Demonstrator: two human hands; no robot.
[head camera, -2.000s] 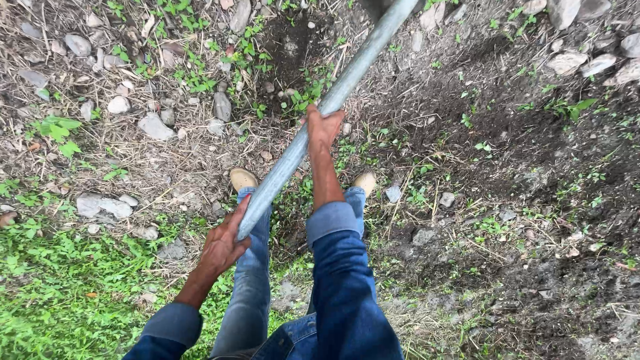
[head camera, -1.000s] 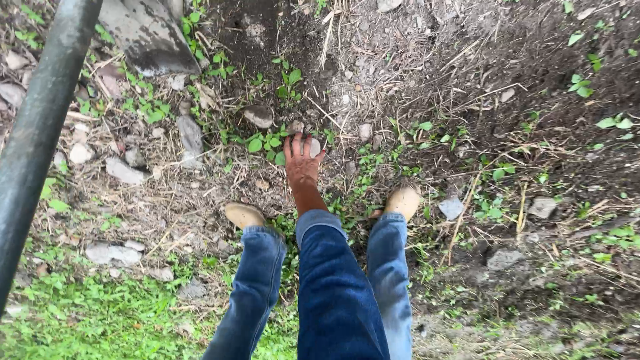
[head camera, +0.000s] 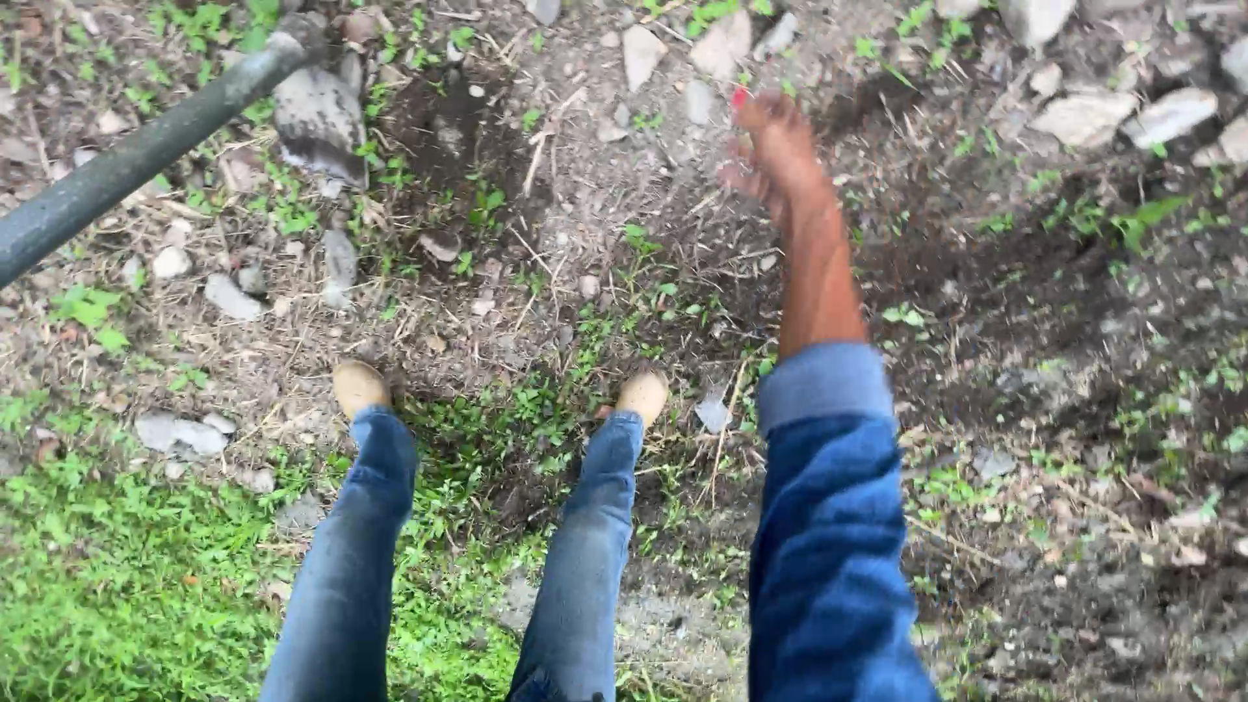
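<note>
My right hand (head camera: 780, 151) is stretched out over the soil at the upper right of centre, blurred, its fingers apart and no object visible in it. A long grey handle (head camera: 127, 166) slants in from the left edge. Its top end meets a flat, soil-stained blade (head camera: 320, 122), so the tool looks like a hoe. Out of the picture is my left hand; whether it holds the handle cannot be seen.
My two tan shoes (head camera: 643, 395) stand on ground with weeds and dry stalks. Pale stones (head camera: 1084, 119) lie along the top right, and more stones (head camera: 180, 434) at the left. Green grass (head camera: 127, 575) covers the lower left; dark loose soil (head camera: 975, 283) spreads at the right.
Both hands were on the handle at first; then my right hand was down at a small pale stone between the feet. Since then it has swung to the right, away from that spot.
</note>
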